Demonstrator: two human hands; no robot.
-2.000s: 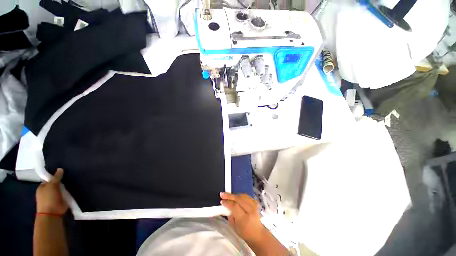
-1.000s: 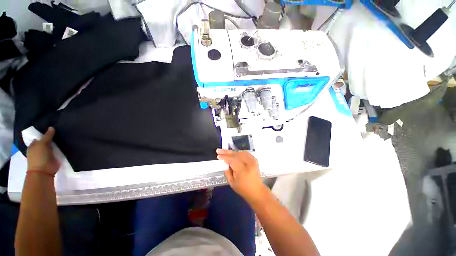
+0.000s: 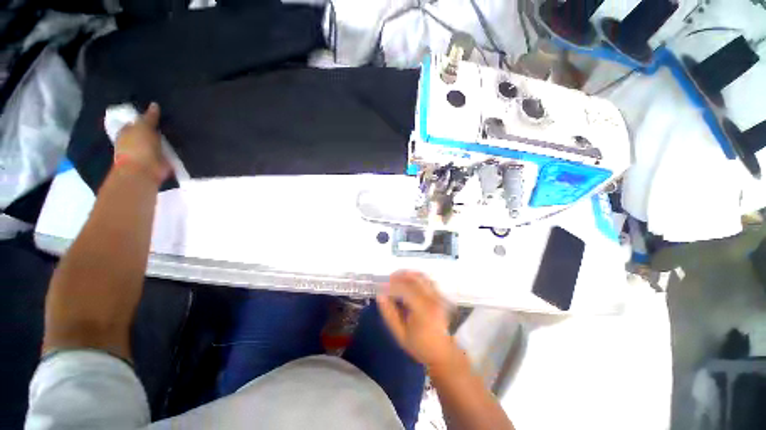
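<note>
The black panel (image 3: 285,126) lies across the white table, its right end behind the needle area (image 3: 441,189) of the overlock machine (image 3: 512,117). The white panel (image 3: 174,159) shows as a narrow strip at its left edge. My left hand (image 3: 139,149) grips the left corner of the black and white panels, fingers partly hidden by the cloth. My right hand (image 3: 416,315) is slightly blurred over the table's front edge, off the panel, fingers apart and holding nothing.
A smartphone (image 3: 558,267) lies right of the machine. A stack of black panels (image 3: 201,46) lies behind the work. Thread cones (image 3: 722,71) stand at the back right. A white panel pile (image 3: 588,369) hangs right of the table. The ruler-marked front edge (image 3: 252,277) crosses above my lap.
The panels have moved away from me, past the needle area, baring the front of the table. My left hand has reached forward with the corner. My right hand has let go of the near right corner.
</note>
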